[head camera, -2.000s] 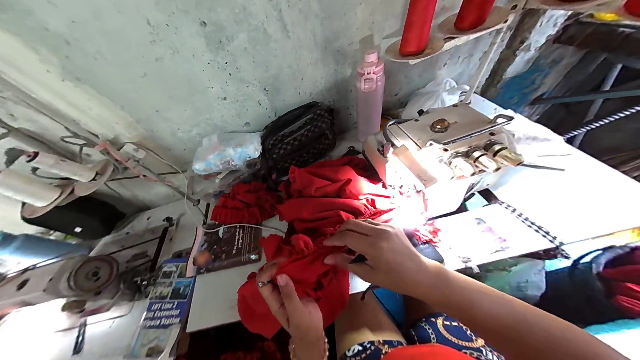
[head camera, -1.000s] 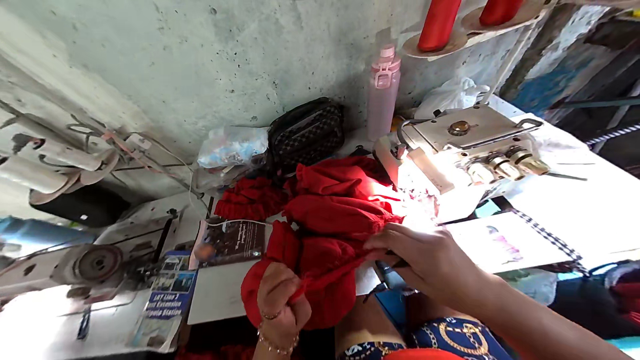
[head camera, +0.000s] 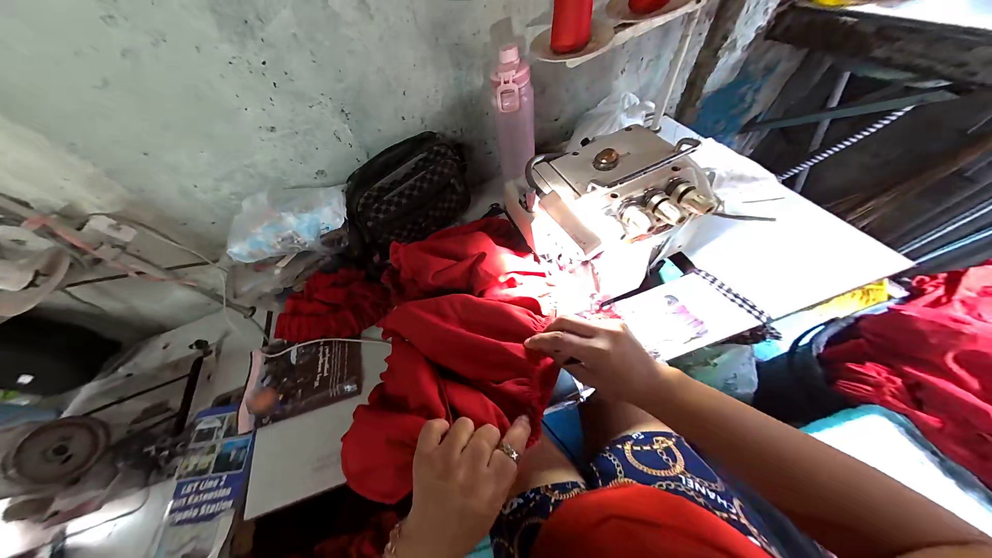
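Gathered red fabric (head camera: 465, 333) lies bunched over the table's front edge, in front of an overlock sewing machine (head camera: 628, 178). With its fingers bent over the lower edge of the cloth, my left hand (head camera: 469, 473) grips it and wears a ring. My right hand (head camera: 601, 353) pinches the right edge of the same cloth near the machine's brightly lit front. Part of the cloth's far side runs up against the machine, where glare hides the needle area. A smaller ruffled red piece (head camera: 333, 306) lies to the left.
Behind the cloth stand a black checkered bag (head camera: 411, 190), a pink bottle (head camera: 514, 116) and a plastic bag (head camera: 287, 221). A white cable (head camera: 325, 341) crosses a dark booklet (head camera: 314, 380). A second machine's handwheel (head camera: 58, 449) is at left; more red fabric (head camera: 922, 356) lies at right.
My left hand has turned from an upright grip to lying palm down on the cloth's lower edge. The right hand stays at the cloth's right edge.
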